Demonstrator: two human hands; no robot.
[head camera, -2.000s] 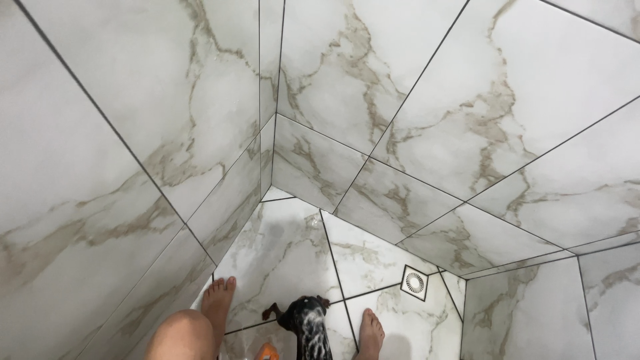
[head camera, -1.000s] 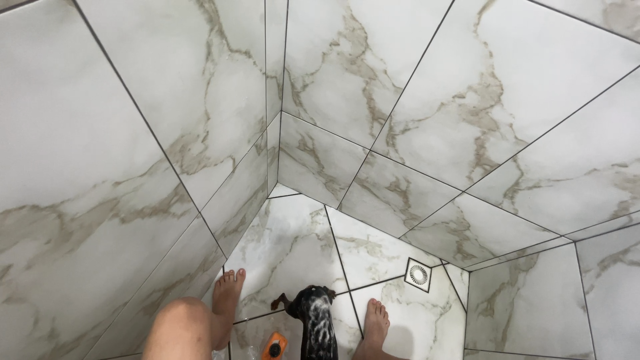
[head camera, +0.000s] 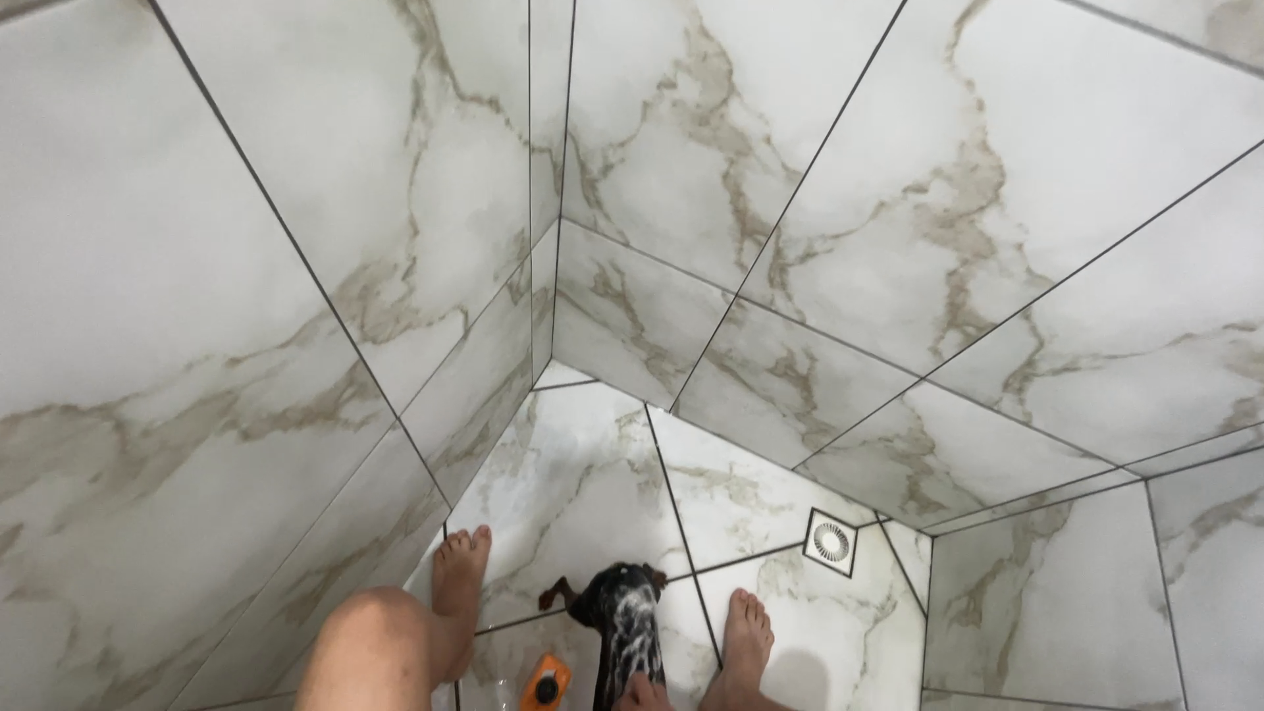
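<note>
A small black dog with brown paws (head camera: 624, 632) lies or stands on the tiled floor between two bare feet, with white lather along its wet back. Part of a hand, by its position probably my right hand (head camera: 644, 694), rests on the dog's back at the bottom edge. Its fingertips or knuckles show, but the rest is cut off. My left hand is out of view. Just left of the dog lies an orange bottle with a black round cap (head camera: 546, 683), partly below the frame.
Marble-look tiled walls (head camera: 829, 178) meet in a corner ahead. A square floor drain (head camera: 830, 542) is set right of the dog. My left foot (head camera: 460, 568) is by the left wall, with the knee raised; my right foot (head camera: 748, 632) is right of the dog.
A hand has come into view on the dog's back at the bottom edge. More of the orange bottle shows than two seconds ago.
</note>
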